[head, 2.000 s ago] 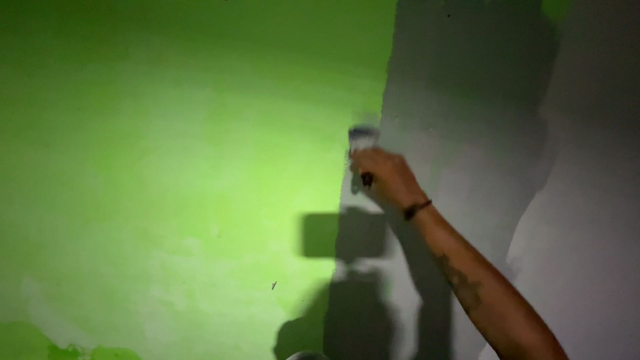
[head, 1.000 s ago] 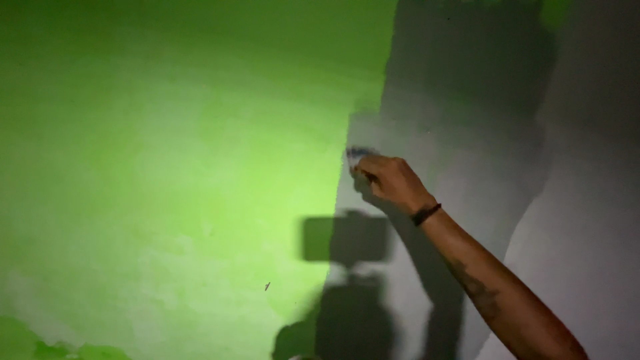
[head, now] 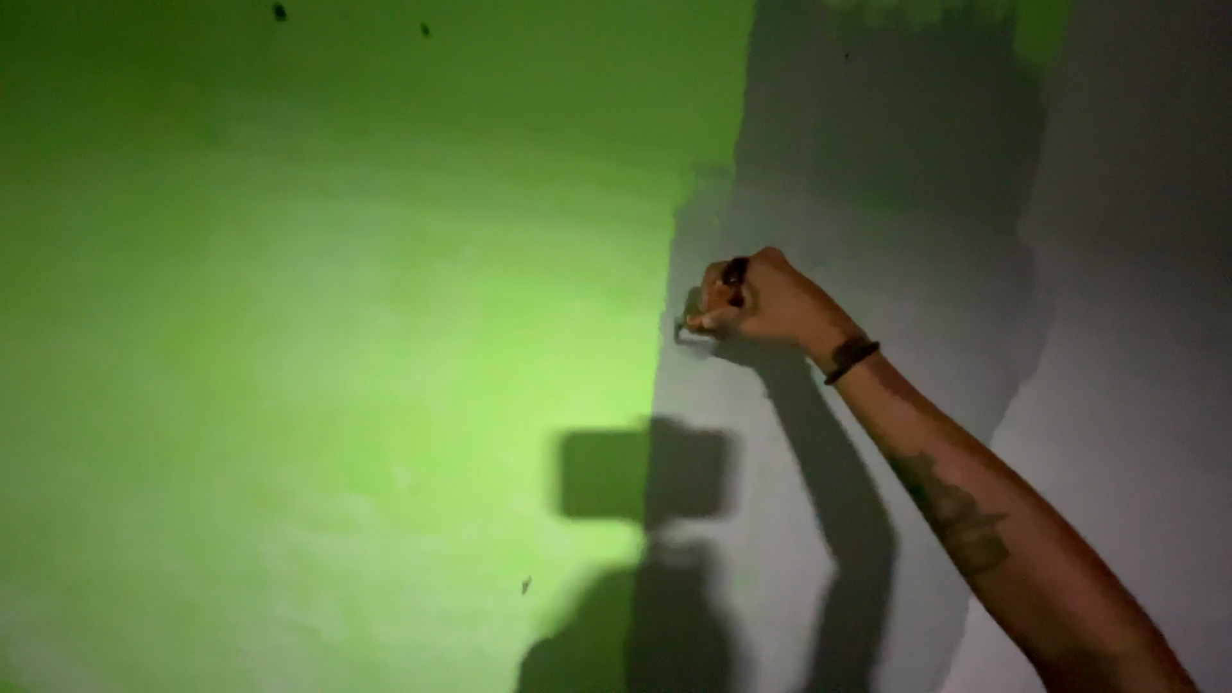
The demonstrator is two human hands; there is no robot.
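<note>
My right hand [head: 765, 296] is closed around a paintbrush [head: 685, 329], mostly hidden by the fingers; a small part of it shows below them against the wall. The hand is at the left side of a grey painted area [head: 895, 192], just right of its edge with the green painted wall [head: 337, 337]. A dark band circles the wrist. A narrow grey strip with a ragged top runs along the border above the hand. My left hand is out of view.
Shadows of a head, an arm and a rectangular shape [head: 645, 474] fall across the wall's lower middle. Small dark marks [head: 280, 12] dot the green at the upper left. A patch of green [head: 1042, 29] shows at the top right, beside the grey.
My right hand has moved down along the border between green and grey with the brush. Grey now covers a strip of the border that was green two seconds ago.
</note>
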